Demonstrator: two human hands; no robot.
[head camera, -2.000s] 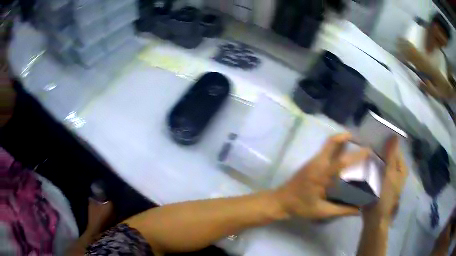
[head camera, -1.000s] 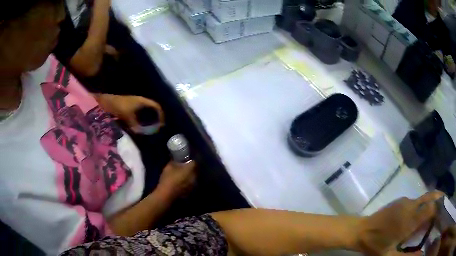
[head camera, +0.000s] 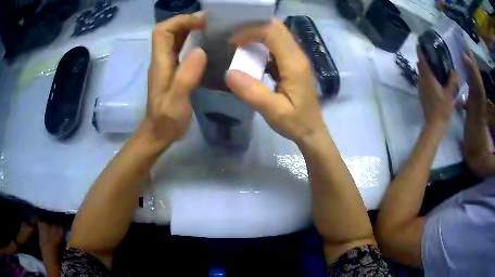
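A retail carton (head camera: 223, 121), pale with a dark printed picture on its front, stands upright on the bench in front of me. Its top is open, with flaps raised. My left hand (head camera: 175, 81) grips the carton's upper left side. My right hand (head camera: 279, 81) is at its upper right, with thumb and fingers around a white flap. The fingers are partly blurred. What is inside the carton is hidden.
A glossy black oblong unit (head camera: 68, 93) lies left, beside a white wrapped or folded piece (head camera: 120, 116). A black ribbed unit (head camera: 317, 54) lies behind my right hand. At right, a neighbour's hands hold a black oblong unit (head camera: 436, 53). Black cup-like parts stand behind.
The view has swung back from the neighbour at left to the carton, now centred in front of me. Both my hands are now fully visible around its raised top.
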